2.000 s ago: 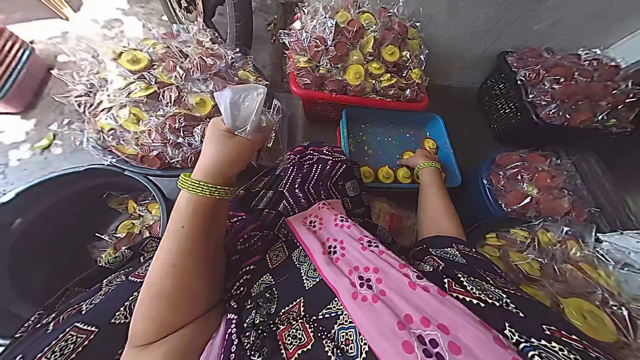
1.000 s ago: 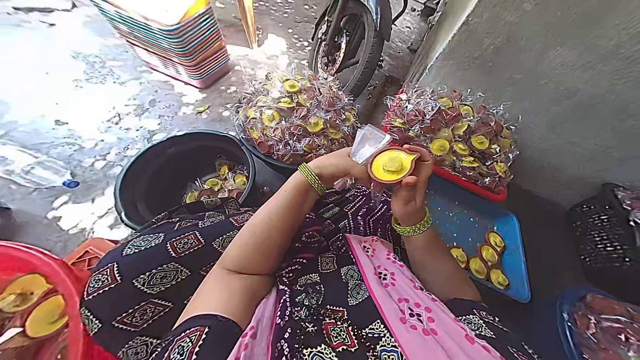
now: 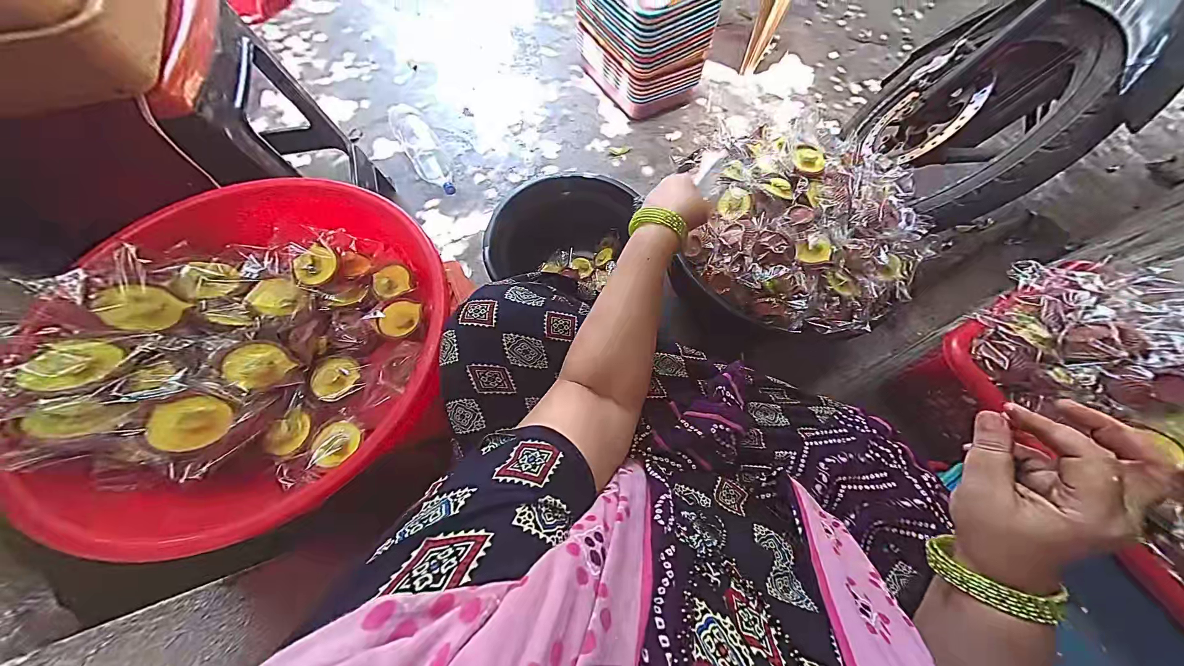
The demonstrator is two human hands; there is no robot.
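Observation:
My left hand reaches to the near edge of a heap of wrapped clay lamps with yellow centres, heaped on a dark tub. A whitish plastic bag shows at its fingers, which are partly hidden. On the right, my right hand is raised palm up with bent, spread fingers and nothing plainly in it. Beyond it, a red basket holds more wrapped lamps. A big red tub at the left holds wrapped lamps with yellow centres.
A black tub with a few wrapped lamps stands beyond my knee. Further off are a plastic bottle, a stack of coloured trays and a motorcycle wheel. A black plastic stool stands behind the red tub.
The view has swung left. My hands, together around a yellow-centred lamp a second ago, are now apart. My left hand has moved out to the heap; the lamp no longer shows in my right hand.

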